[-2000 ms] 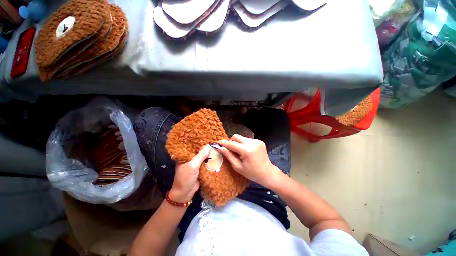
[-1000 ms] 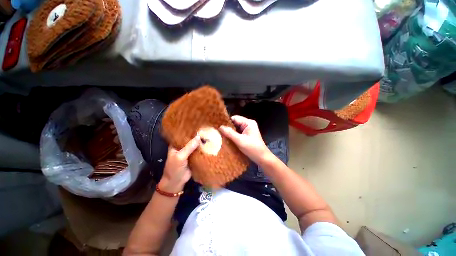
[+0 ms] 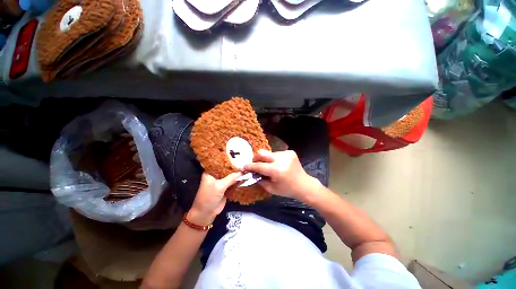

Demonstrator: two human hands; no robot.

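An orange-brown plush bear-face piece [image 3: 223,132] is over my lap, brown side up. Its white muzzle patch [image 3: 240,151] shows a small dark stitched mark. My left hand [image 3: 210,195] pinches the piece at its lower left, thumb toward the middle. My right hand [image 3: 283,172] is at its lower right, fingertips together near the thumb of my left hand. A bit of white, seemingly a folded edge of the backing [image 3: 249,179], shows between the hands, with a small dark thing by the right fingers. Needle and thread cannot be made out.
The grey-clothed table [image 3: 339,51] lies ahead. It holds a brown-side-up stack [image 3: 85,34], white-side-up pieces [image 3: 243,11] and a red phone [image 3: 24,48]. A clear plastic bag of pieces [image 3: 150,169] is left of my knees. A red plastic stool or basket [image 3: 370,141] is under the table's right.
The piece has turned and its lower part is now bent, showing white. My right hand has moved from the patch's side down beside my left thumb. The stitched mark now shows in full.
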